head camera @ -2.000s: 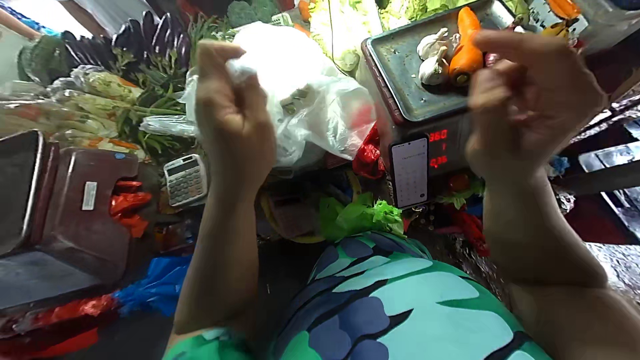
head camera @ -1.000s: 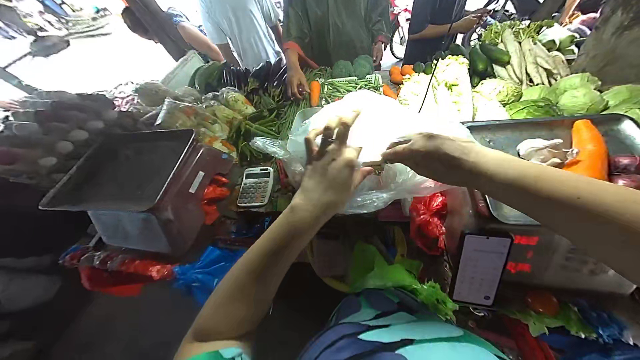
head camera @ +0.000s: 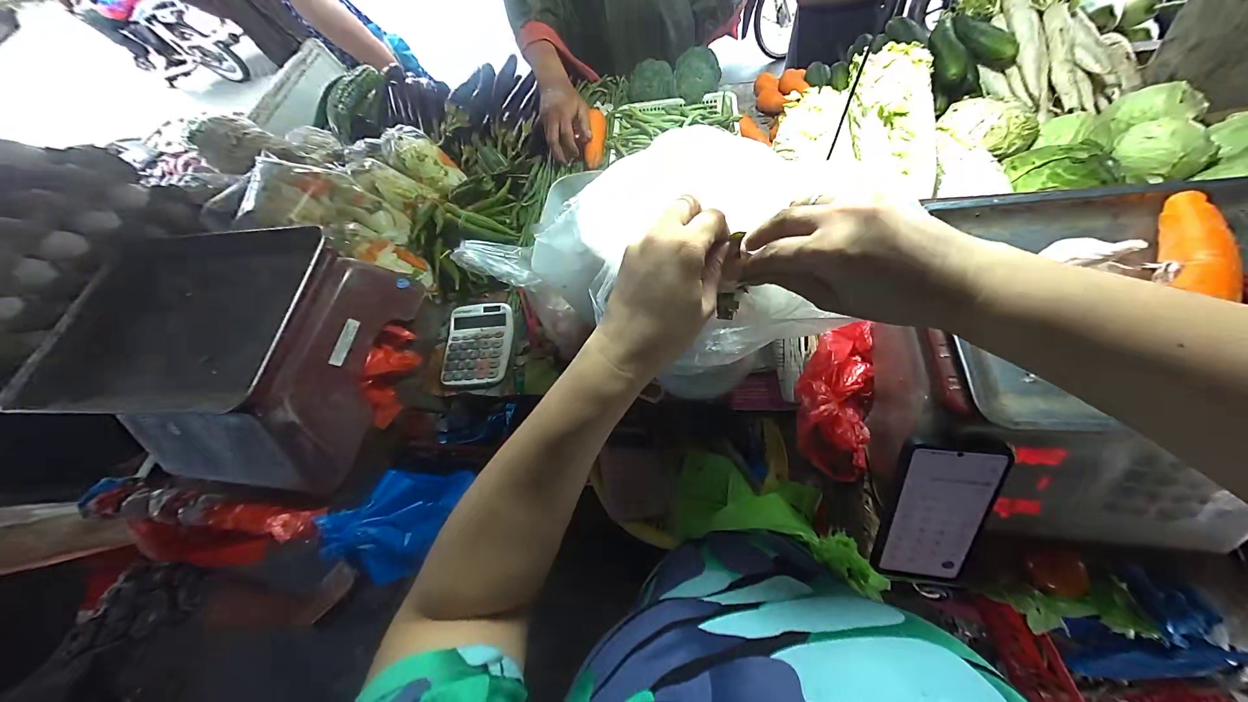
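Note:
My left hand and my right hand meet at the centre, over a white translucent plastic bag. Fingers of both hands pinch a small dark greenish thing between them; what it is I cannot tell. To the right, below my forearm, the metal pan of a scale holds an orange carrot and garlic. A phone with a lit screen leans against that scale. The calculator lies left of the bag.
A second scale with an empty pan stands at the left. Cabbages, green beans, eggplants and bagged vegetables lie ahead. Across the stall, a person's hand touches a carrot. Red plastic bags hang below.
Two seconds ago my hands were apart and raised; now they are together over the white bag. The view has tilted up toward the far side of the stall.

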